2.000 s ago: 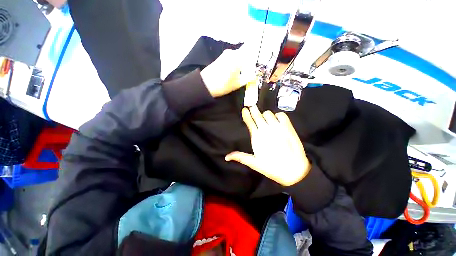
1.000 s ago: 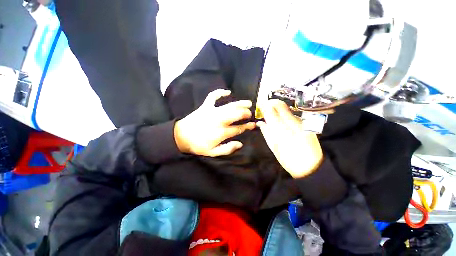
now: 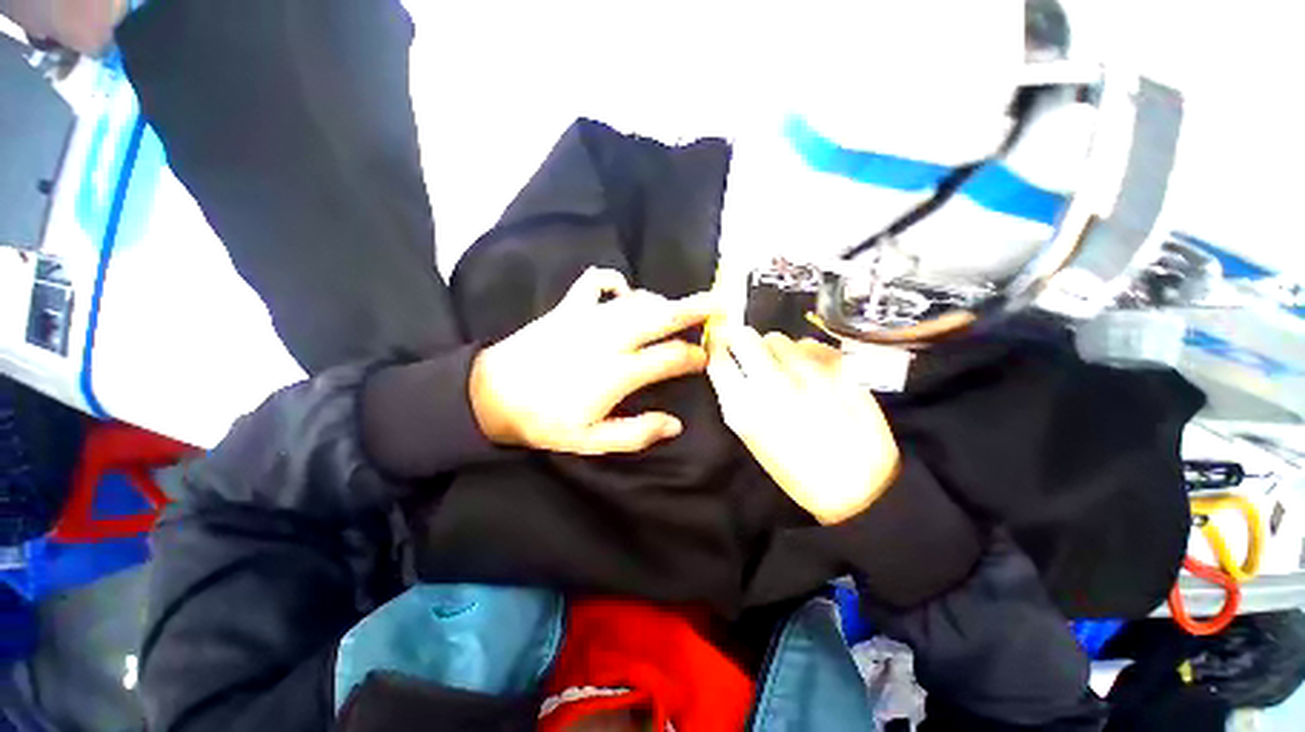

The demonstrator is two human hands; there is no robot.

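A large black garment piece (image 3: 630, 501) spreads over the machine table and my lap. My left hand (image 3: 580, 375) lies on it left of the needle area, fingers spread and pointing right. My right hand (image 3: 813, 426) is on the cloth, its bunched fingertips almost meeting my left fingertips. A narrow yellow strip (image 3: 717, 326) shows between the fingertips. The sewing machine's metal needle parts (image 3: 790, 275) are just beyond my right fingers. The needle tip is not clear. Whether my right fingers pinch cloth is hidden.
The white machine head (image 3: 988, 157) with a blue stripe arches over the upper right. Scissors with yellow and red loops (image 3: 1205, 598) lie at right. Another black cloth (image 3: 294, 157) lies at upper left. A red object (image 3: 115, 486) is at left. Part of a person shows top left.
My left hand has drawn back from the needle area, down and left. My right hand's fingers have moved closer to the machine parts and bunched together. The view of the machine head has shifted.
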